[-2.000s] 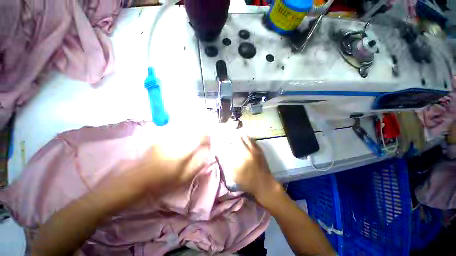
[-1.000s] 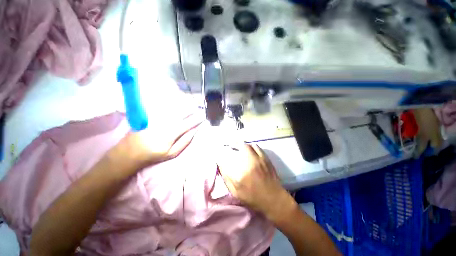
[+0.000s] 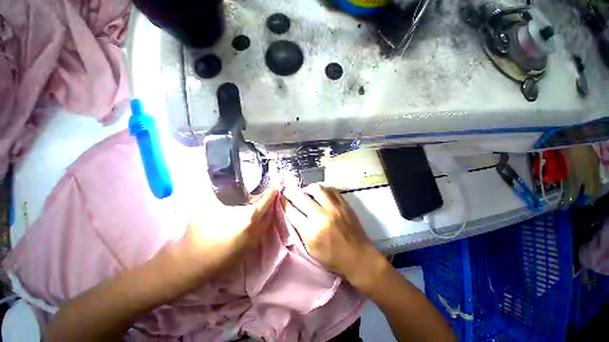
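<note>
Dusty-pink fabric (image 3: 100, 220) lies spread over the machine table's left part and hangs over its front edge in folds. My left hand (image 3: 227, 230) is on the fabric, its fingertips pinching it just in front of the needle area; glare washes out part of the hand. My right hand (image 3: 324, 224) holds the same fabric, fingertips meeting the left ones. The white sewing machine head (image 3: 400, 87) stands behind my hands, with a metal part (image 3: 226, 167) at its left end. The needle and presser foot are hard to make out in the glare.
A blue tube (image 3: 153, 157) hangs left of the needle area. A black smartphone (image 3: 411, 182) with a white cable lies right of it. Farther right are a blue tool (image 3: 519, 187) and a red item (image 3: 553, 167). Blue crates (image 3: 514, 267) stand below. A pink heap (image 3: 60, 60) lies back left.
The machine head appears larger and farther left in view. My left hand has moved in from beside the blue tube to meet my right hand at the fabric.
</note>
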